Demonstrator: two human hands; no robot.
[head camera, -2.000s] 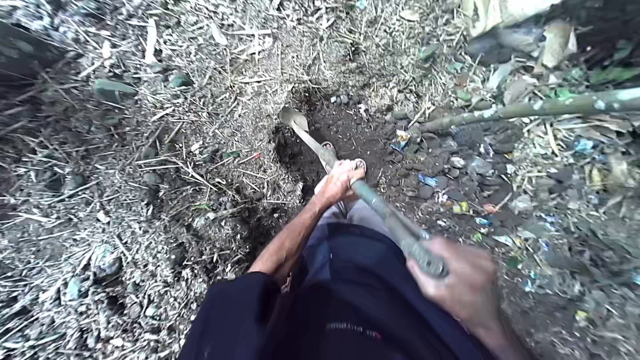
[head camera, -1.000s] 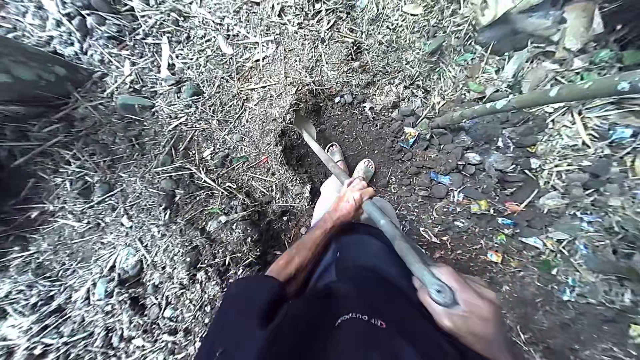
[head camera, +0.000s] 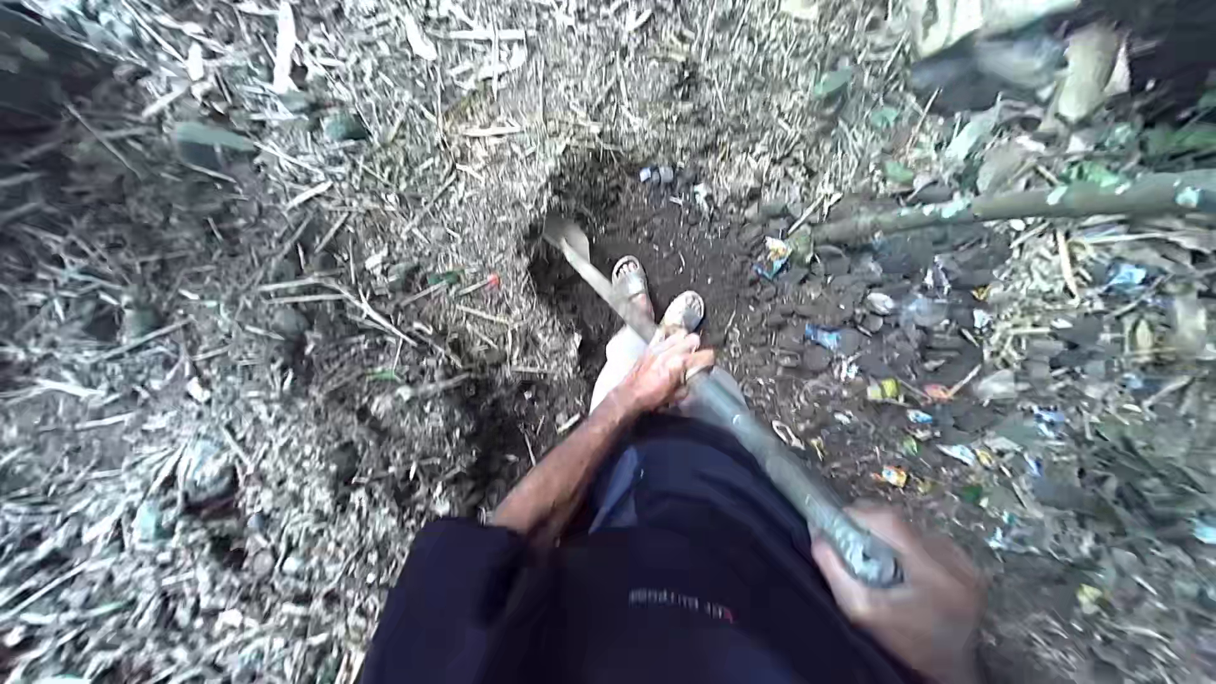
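A long-handled digging tool (head camera: 750, 432) with a metal blade (head camera: 568, 236) runs diagonally from the dug soil edge down to the lower right. My left hand (head camera: 665, 370) is closed around the middle of its shaft, in front of my legs. Near the butt end my right hand (head camera: 902, 579), somewhat blurred, grips the handle. The blade rests at or just over the rim of the dark hollow (head camera: 589, 190), left of my sandalled feet (head camera: 655, 294). Whether its tip is in the soil, I cannot tell.
Dry straw and plant litter (head camera: 408, 171) cover the ground on the left. A branch or thin trunk (head camera: 1045, 201) lies at the right. Stones and scraps of plastic wrapper (head camera: 822, 336) are scattered over the dark soil to the right of my feet.
Both hands have stayed on the handle. My feet, partly hidden two seconds ago, show plainly now. The blade remains near the hollow's left edge.
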